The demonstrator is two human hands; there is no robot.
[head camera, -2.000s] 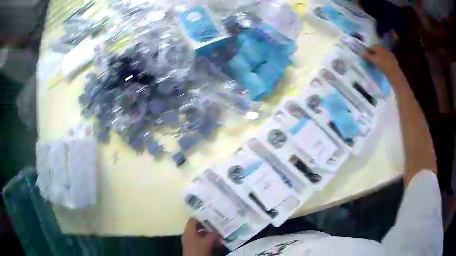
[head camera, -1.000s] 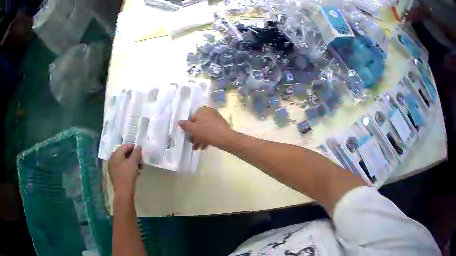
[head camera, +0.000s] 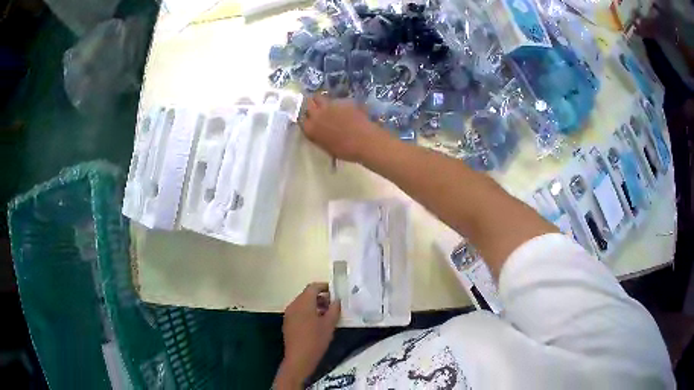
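Note:
A single white blister tray [head camera: 399,266] lies near the table's front edge with its hollows facing up. My left hand [head camera: 310,320] pinches this tray's left edge near its lower corner. Stacked white blister trays [head camera: 262,179] lie in two groups at the left of the table. My right hand [head camera: 339,131] is at the upper right corner of the right-hand stack. Its fingertips meet the tray edge, but whether they grip it cannot be told.
A heap of grey bagged pieces [head camera: 373,65] lies at the back centre, beside blue sachets [head camera: 567,84] and a blue-and-white box [head camera: 525,23]. Filled trays [head camera: 601,198] stand in a row at right, partly behind my right arm. A green basket [head camera: 57,251] is at lower left.
One white tray now lies apart from the stacks, near my body. My left hand has moved right with it. My right hand has moved up to the stack's far corner. The view has shifted.

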